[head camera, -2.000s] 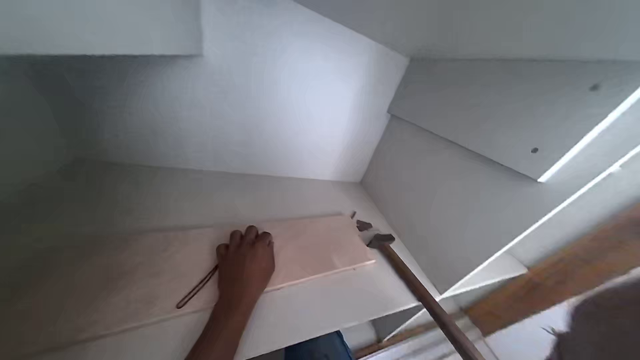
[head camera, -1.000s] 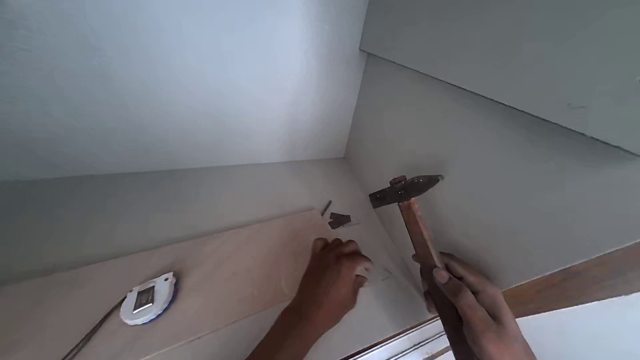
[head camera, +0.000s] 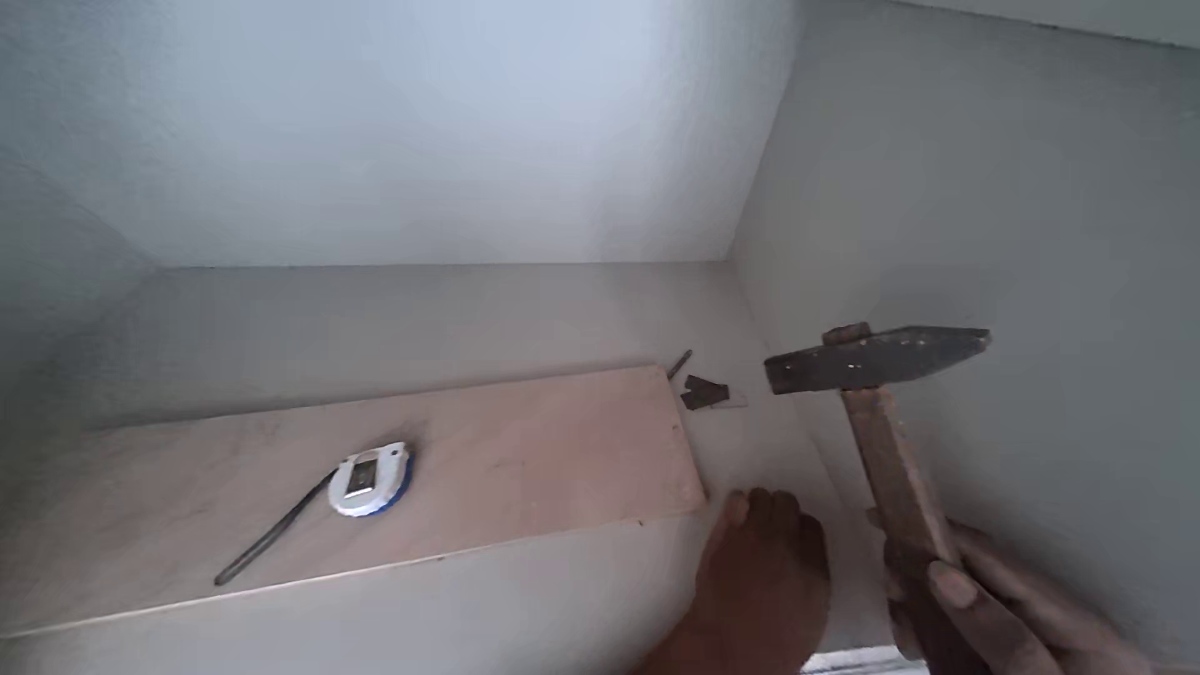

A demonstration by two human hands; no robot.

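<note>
My right hand (head camera: 994, 600) grips the wooden handle of a hammer (head camera: 877, 361), whose dark metal head is raised in front of the right side wall. My left hand (head camera: 764, 572) rests low on the grey surface, just beyond the right end of a pale wooden board (head camera: 562, 450); its fingers are curled, and whether they hold anything is hidden. A white and blue tape measure (head camera: 370, 480) with a dark wrist strap lies on the board. Small dark metal pieces (head camera: 705, 392) and a thin dark rod-like piece (head camera: 682, 363) lie by the board's upper right corner.
Behind the board rises a pale back wall (head camera: 450, 141). A grey side wall (head camera: 1050, 206) stands close on the right, beside the hammer head. The edge of an overhead panel (head camera: 1078, 23) crosses the upper right corner.
My left hand has left the board, where it lay two seconds ago, for the surface past its end. The hammer, earlier leaning at the right, is now in my right hand. The view has shifted.
</note>
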